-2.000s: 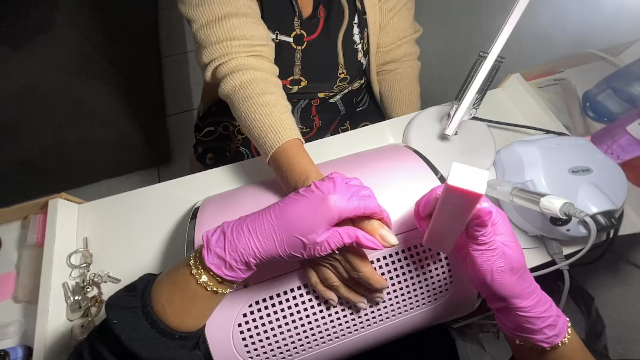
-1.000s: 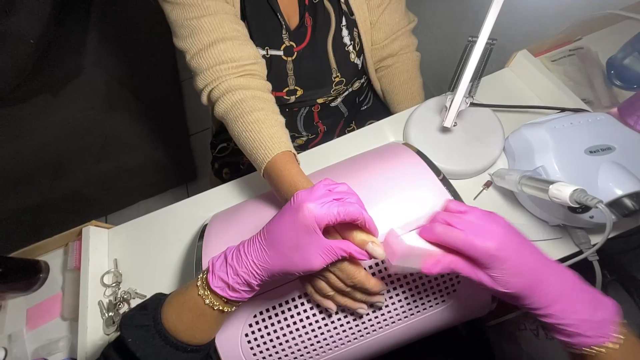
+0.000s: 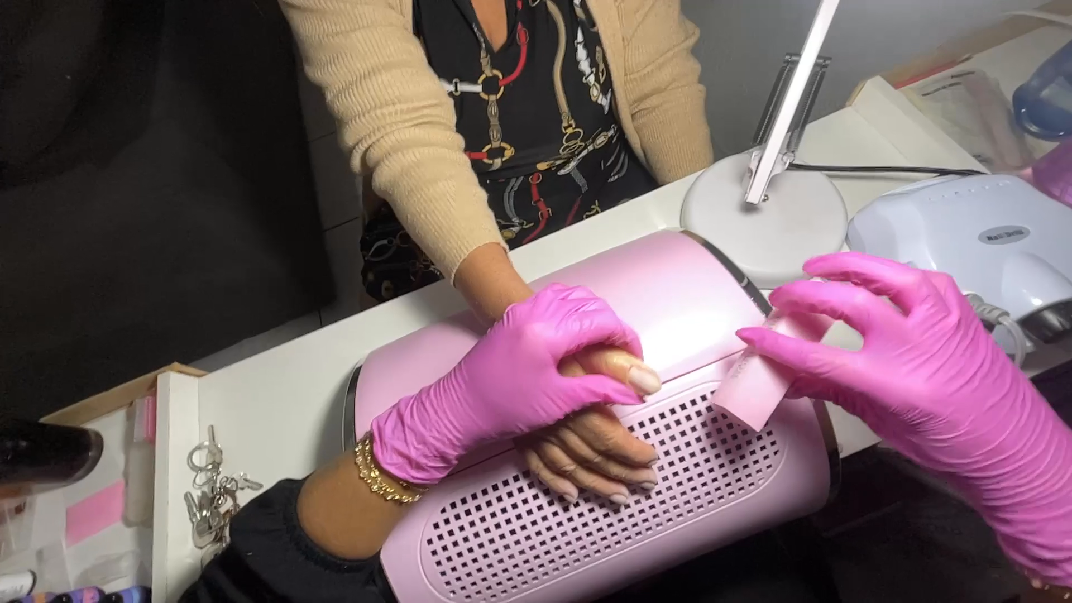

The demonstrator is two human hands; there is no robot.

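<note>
My left hand (image 3: 519,377), in a pink glove with a gold bracelet at the wrist, grips the thumb of another person's hand (image 3: 590,452). That hand lies palm down on a pink nail dust collector (image 3: 670,285), its fingers over the perforated grille. The thumb's nail (image 3: 644,379) points right between my gloved thumb and fingers. To the right, my right hand (image 3: 871,335), also gloved in pink, holds a pink nail buffer block (image 3: 758,385) between thumb and fingers. The block is above the grille's right end, apart from the nail.
A lamp's round base (image 3: 764,222) stands behind the collector, beside a white nail drill unit (image 3: 963,243) with a cord. Keys (image 3: 209,494) lie at the white table's left edge, by an open drawer (image 3: 92,469) with bottles. The other person's beige sleeve (image 3: 402,142) reaches over the table.
My right hand has drawn back to the right from the held thumb, with the buffer block still in it. My left hand keeps its hold on the thumb.
</note>
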